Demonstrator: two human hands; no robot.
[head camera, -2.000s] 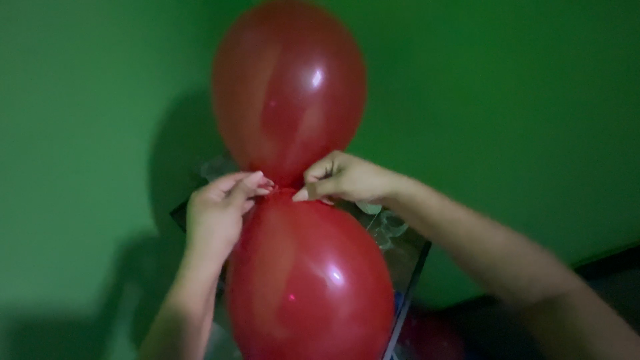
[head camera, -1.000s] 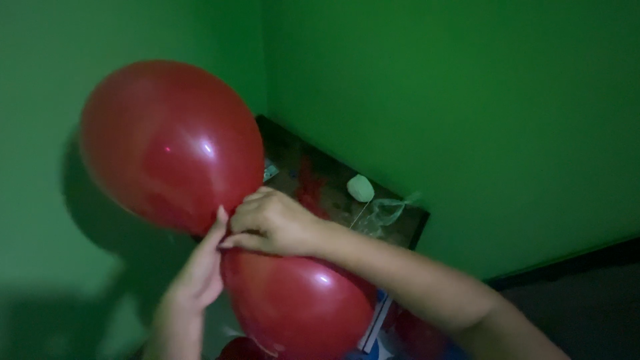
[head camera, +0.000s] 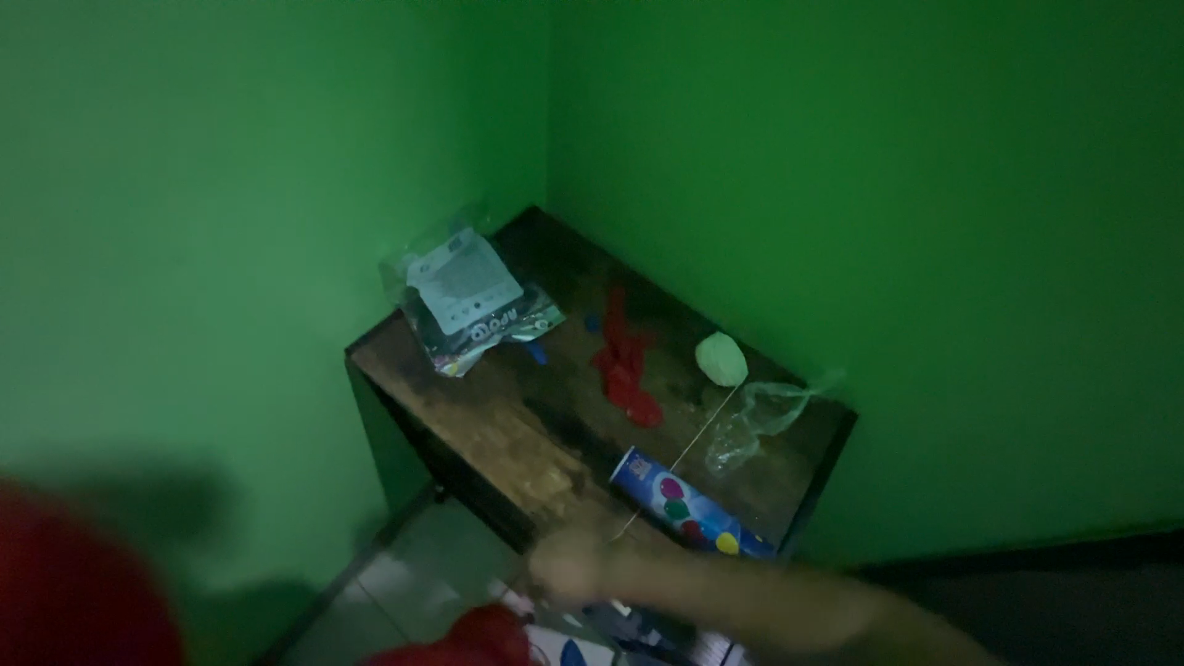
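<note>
My right hand (head camera: 569, 564) is blurred at the lower middle, near the front edge of the wooden table (head camera: 499, 444); its fingers cannot be made out. A red balloon (head camera: 74, 583) fills the lower left corner, partly out of view. Another red balloon shape (head camera: 462, 643) shows at the bottom edge, left of my right hand. My left hand is out of view. On the table lie limp red balloons (head camera: 627, 370), a ball of pale string (head camera: 721, 360) with a strand running toward my right hand, and a blue tube with balloon pictures (head camera: 689, 507).
A plastic balloon packet (head camera: 476, 296) lies at the table's left back, against the green wall (head camera: 277, 185). Small blue pieces (head camera: 536, 351) are near it. A crumpled clear plastic bag (head camera: 758, 421) lies at the right. Tiled floor (head camera: 416, 555) shows below, with a white and blue item (head camera: 569, 649).
Both hands were at the join of two inflated red balloons. The balloons are now low at the left and bottom, my left hand has left the view, and more of the tabletop shows.
</note>
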